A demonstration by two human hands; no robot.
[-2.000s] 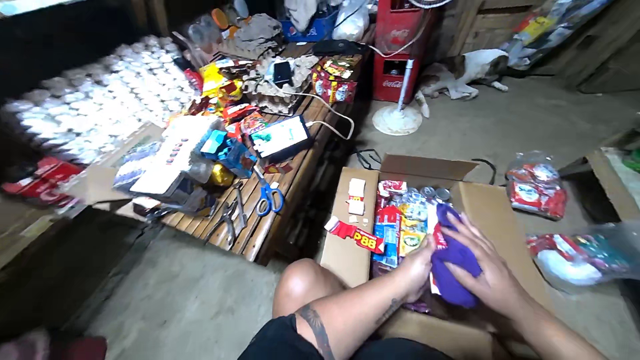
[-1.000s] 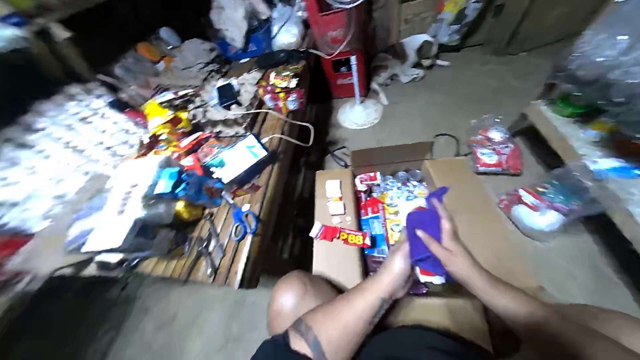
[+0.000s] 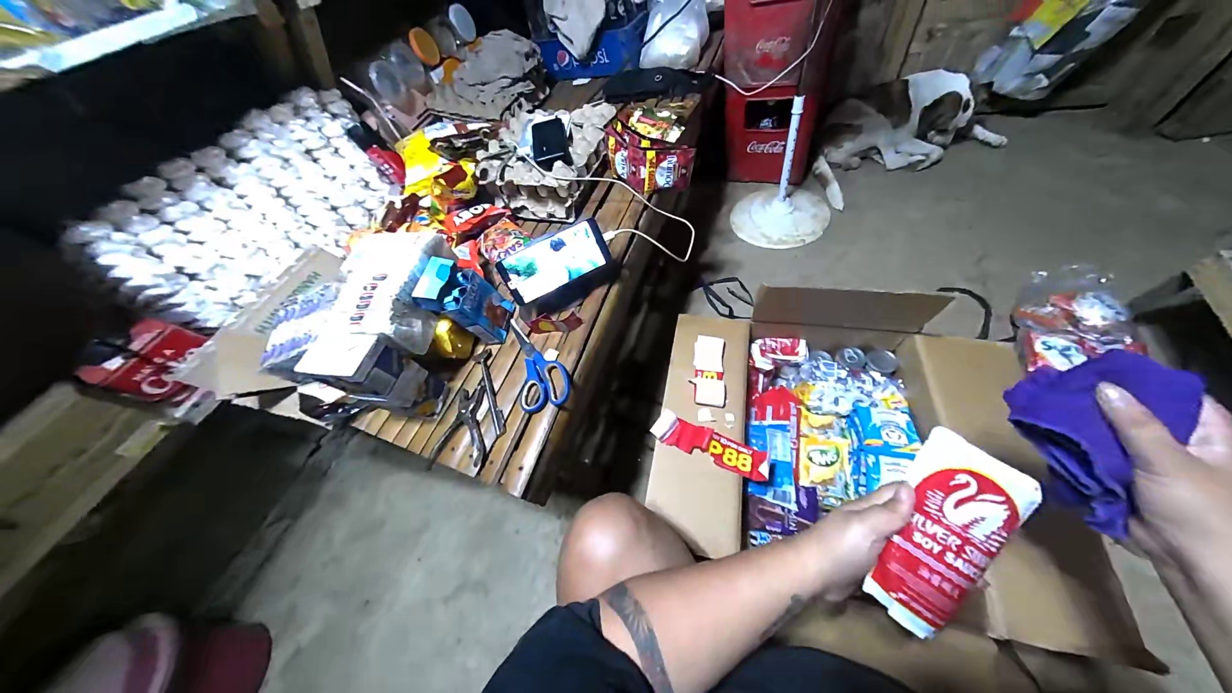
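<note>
My left hand (image 3: 866,539) grips a red and white soy sauce pouch (image 3: 953,534) by its left side, above the near right part of an open cardboard box (image 3: 698,510). Farther right, my right hand (image 3: 1169,472) holds a bunched purple cloth (image 3: 1107,433), apart from the pouch. Inside the box lie blue packets (image 3: 881,438), yellow packets (image 3: 825,457) and several clear-wrapped items. A torn red and yellow label strip (image 3: 717,449) rests on the box's left flap, with torn white pieces (image 3: 709,371) beside it.
On the slatted bench (image 3: 597,356) at left are blue-handled scissors (image 3: 545,380), pliers (image 3: 469,428), a lit phone (image 3: 558,265) and many packets. Past the box stand a white round-based stand (image 3: 780,219) and red crates (image 3: 767,135). A dog (image 3: 905,125) lies on the floor; a bagged bundle (image 3: 1078,318) sits right.
My hands have moved apart. The purple cloth, held against the pouch earlier, is now off to the right in my right hand, and the pouch's printed face shows.
</note>
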